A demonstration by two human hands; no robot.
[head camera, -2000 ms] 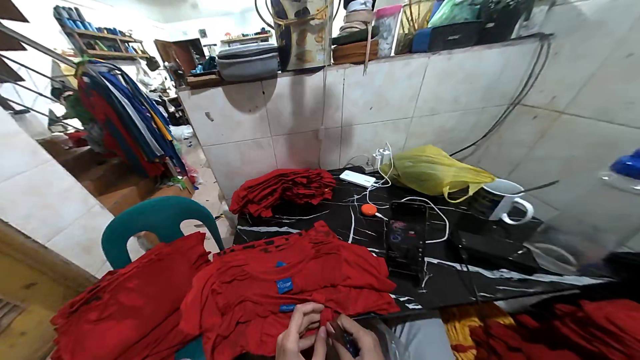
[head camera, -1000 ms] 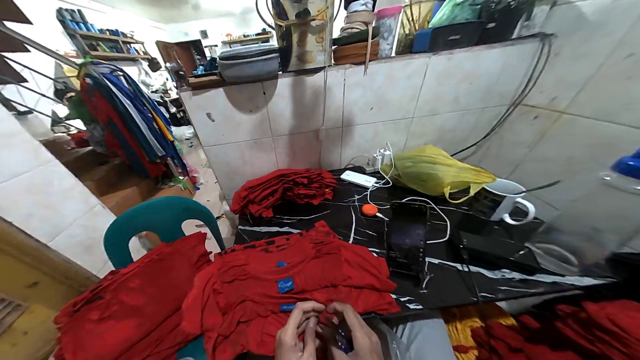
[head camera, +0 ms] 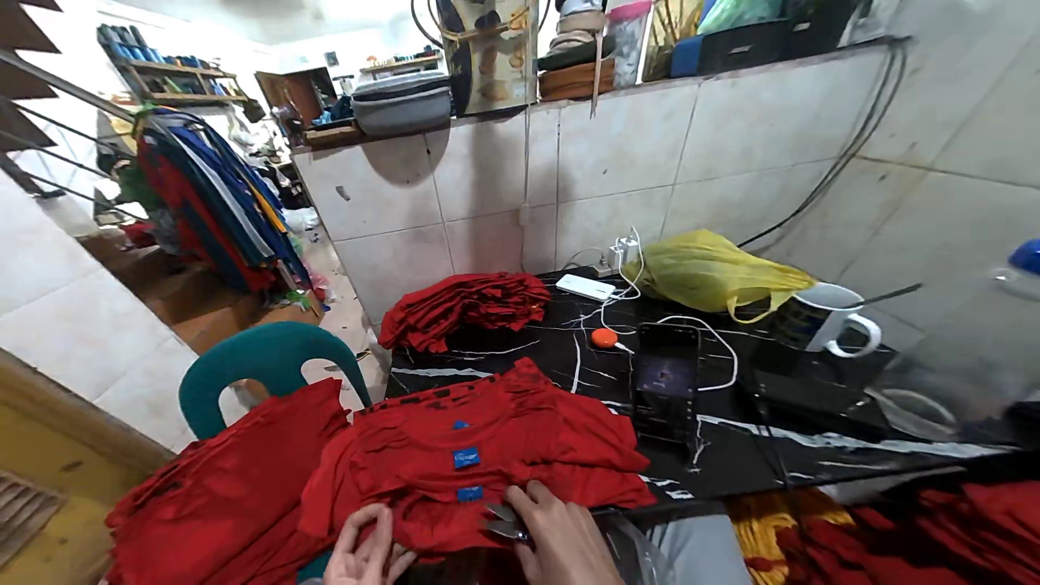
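Several red shirts (head camera: 487,422) with blue neck labels lie layered over the near edge of the black marbled table (head camera: 569,349). My right hand (head camera: 561,532) holds small metal thread snips (head camera: 505,524), whose blades point left over the nearest shirt's collar, just below its blue label (head camera: 470,494). At the left of that collar is my left hand (head camera: 370,548), fingers curled at the red fabric; whether they pinch it I cannot tell.
A folded red fabric pile (head camera: 463,309), a phone (head camera: 666,366), a white power bank (head camera: 585,287), a yellow plastic bag (head camera: 715,272) and a mug (head camera: 816,313) stand on the table. More red garments (head camera: 236,479) drape by a green chair (head camera: 272,357).
My hands were close together at the near edge; now they are apart, the left further left. The snips' blades now show over the collar. The phone's screen, dark a second ago, is lit.
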